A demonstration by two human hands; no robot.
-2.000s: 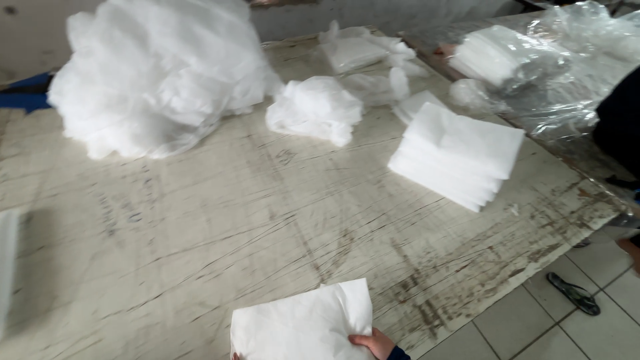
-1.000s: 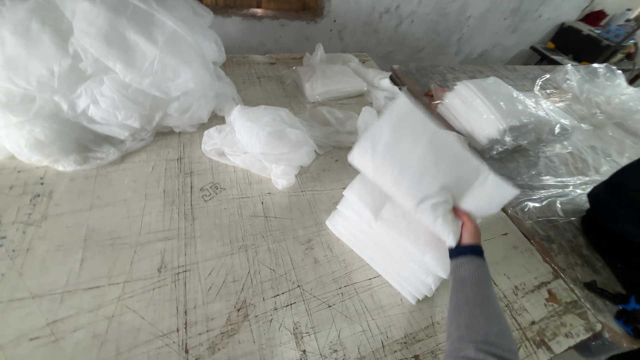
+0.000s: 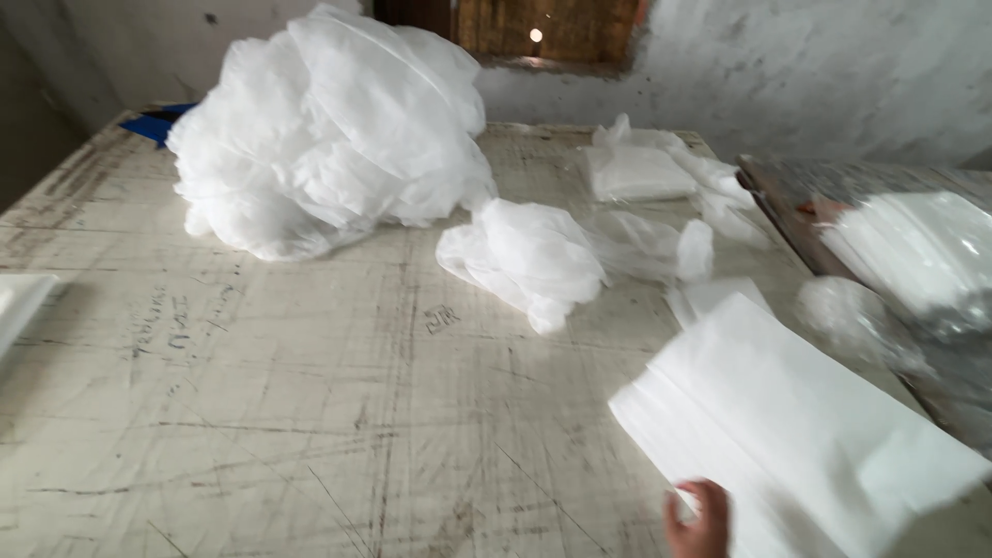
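A stack of folded white fabric sheets [image 3: 775, 418] lies on the worktable [image 3: 310, 434] at the right, its layers offset along the left edge. The top piece spreads toward the right edge of the view. My right hand [image 3: 699, 515] is at the stack's lower left edge, thumb and fingers apart and curved, with no fabric plainly held; the rest of it is cut off by the frame. My left hand is out of view. A smaller bunched white cloth [image 3: 535, 256] lies beyond, beside a large heap of thin white material [image 3: 333, 139].
A wrapped white packet [image 3: 639, 170] lies at the table's back right. Bundles in clear plastic [image 3: 922, 248] rest on a second surface to the right. A blue item [image 3: 151, 128] is behind the heap. Part of a white stack [image 3: 19, 306] shows at the left edge.
The folded piece that my right hand held over the stack now lies on it. My right hand has let go of that piece and is at the stack's lower left edge.
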